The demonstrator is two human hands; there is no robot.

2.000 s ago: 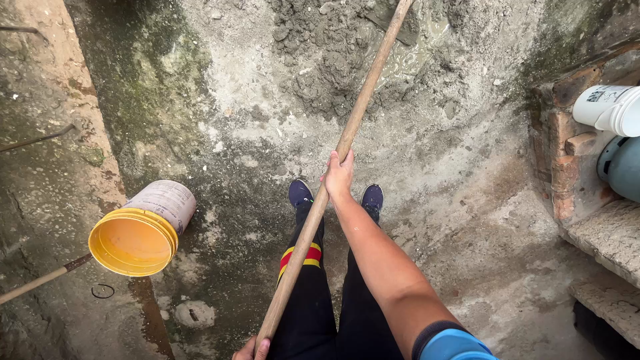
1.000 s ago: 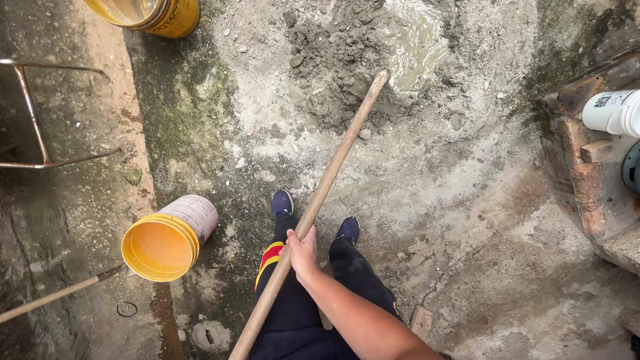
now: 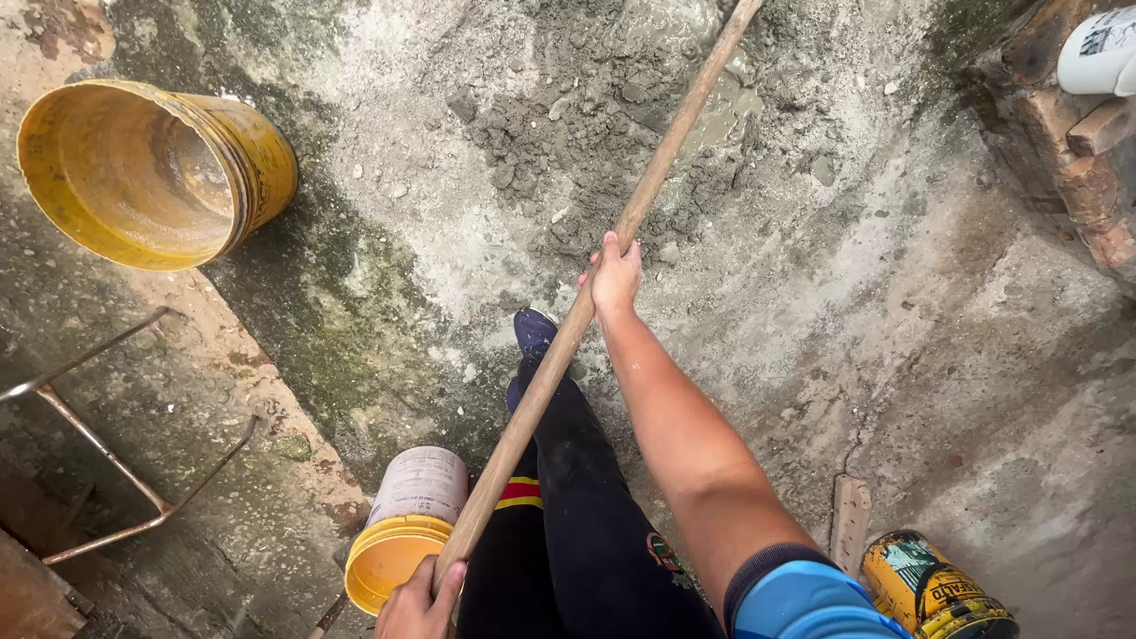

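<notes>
A long wooden handle [image 3: 568,346] runs diagonally from the bottom centre to the top edge; whatever is at its far end lies out of view. My left hand [image 3: 419,603] grips its lower end at the bottom edge. Higher up, my right hand [image 3: 614,273] is closed around the shaft, with that arm stretched forward. Beyond the hands, wet grey mortar [image 3: 603,133] is spread on the concrete ground, with a watery patch at the top. Beside my left hand, a yellow-rimmed bucket [image 3: 399,541] lies on its side.
A large yellow bucket [image 3: 257,164] lies tipped at upper left, above a bent metal frame [image 3: 106,444]. Bricks [image 3: 1087,182] and a white bucket [image 3: 1096,53] stand at upper right. A yellow and black can [image 3: 932,577] and a wood piece [image 3: 850,524] are at lower right.
The view has shifted forward over the mortar. The handle now reaches past the top edge, where a second ago its upper end showed at the mortar. My left hand has come back into view.
</notes>
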